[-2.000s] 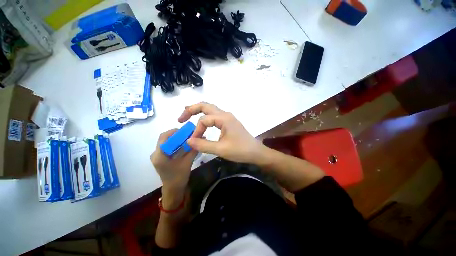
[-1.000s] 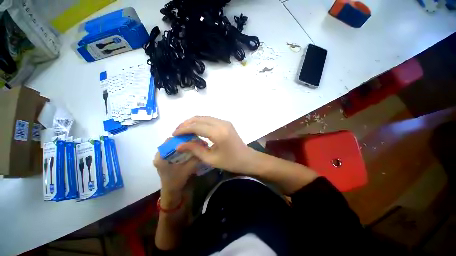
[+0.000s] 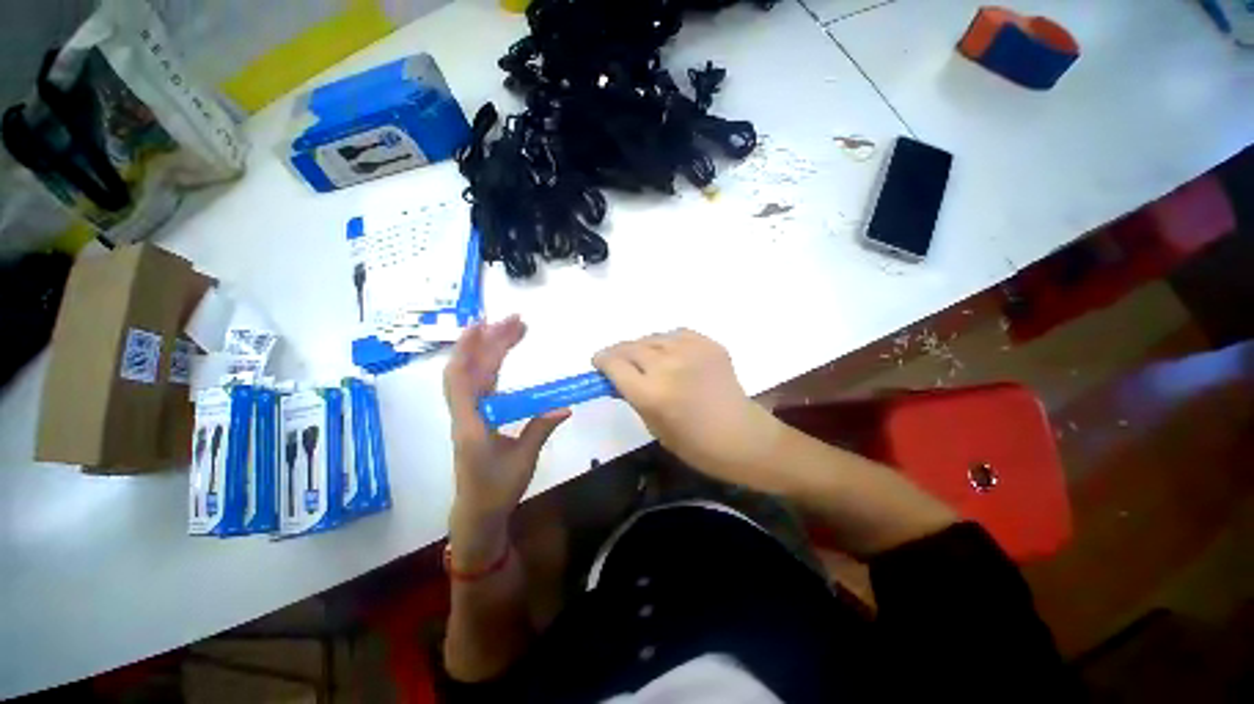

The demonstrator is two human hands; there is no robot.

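A slim retail box is held sideways above the table's front edge, its blue narrow side facing up. My right hand grips its right end with fingers and thumb. My left hand is at its left end, that end lying between the raised fingers and the thumb. Flat box blanks lie in a stack beyond my left hand. A large pile of black coiled cables lies behind the hands. Packed boxes stand upright in a row at the left.
A brown carton with a crumpled whitish wrap stands far left. A larger blue box and printed bag are at back left. A smartphone and orange-blue ring lie right. A red stool stands below the table.
The box has turned from end-up between both hands to lying sideways, its long blue side showing. My left fingers have opened, and my right hand has moved to the right end. The view has shifted left.
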